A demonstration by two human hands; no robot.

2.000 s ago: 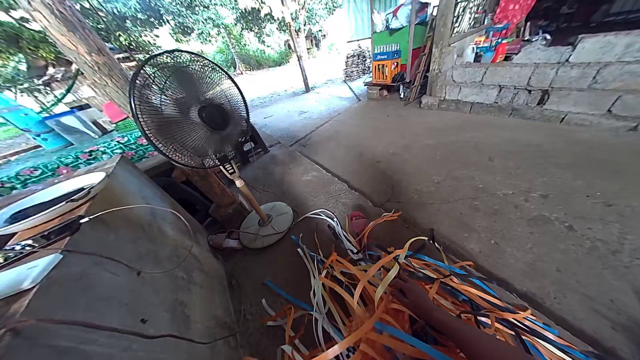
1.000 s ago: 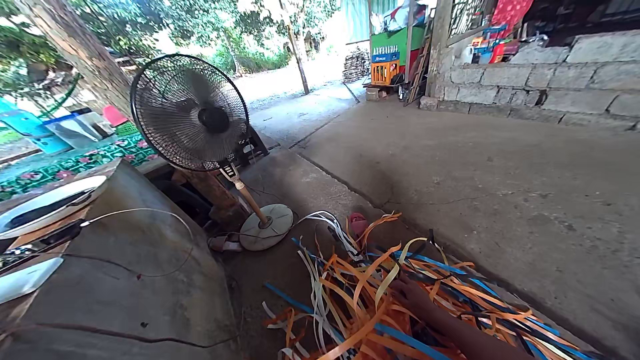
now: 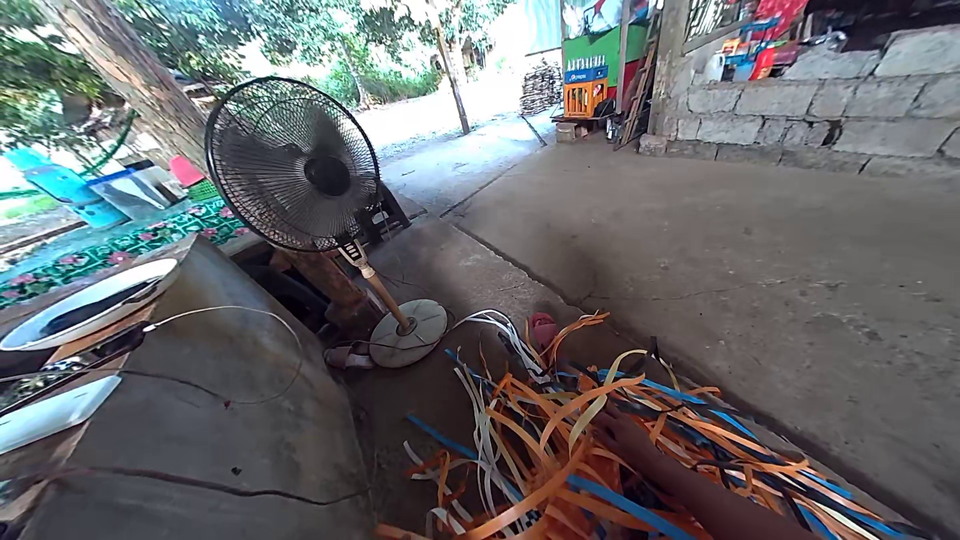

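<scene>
A tangled heap of plastic strapping strips (image 3: 551,469), orange, blue, white, yellow and black, fills the lower middle and right. One forearm comes in from the bottom right, and its hand, which looks like my right hand (image 3: 616,431), reaches into the heap. Strips partly cover the fingers, so whether they grip anything cannot be told. My left hand does not show. Among the lower strips, a bit of black-and-white woven pattern is partly visible.
A pedestal fan (image 3: 328,176) stands ahead on a round base, with slippers beside it. At left, a raised ledge (image 3: 247,420) bears an oval basin (image 3: 90,304), a white flat object (image 3: 56,412) and cables. A block wall (image 3: 795,112) and an orange crate (image 3: 583,97) stand beyond the concrete floor.
</scene>
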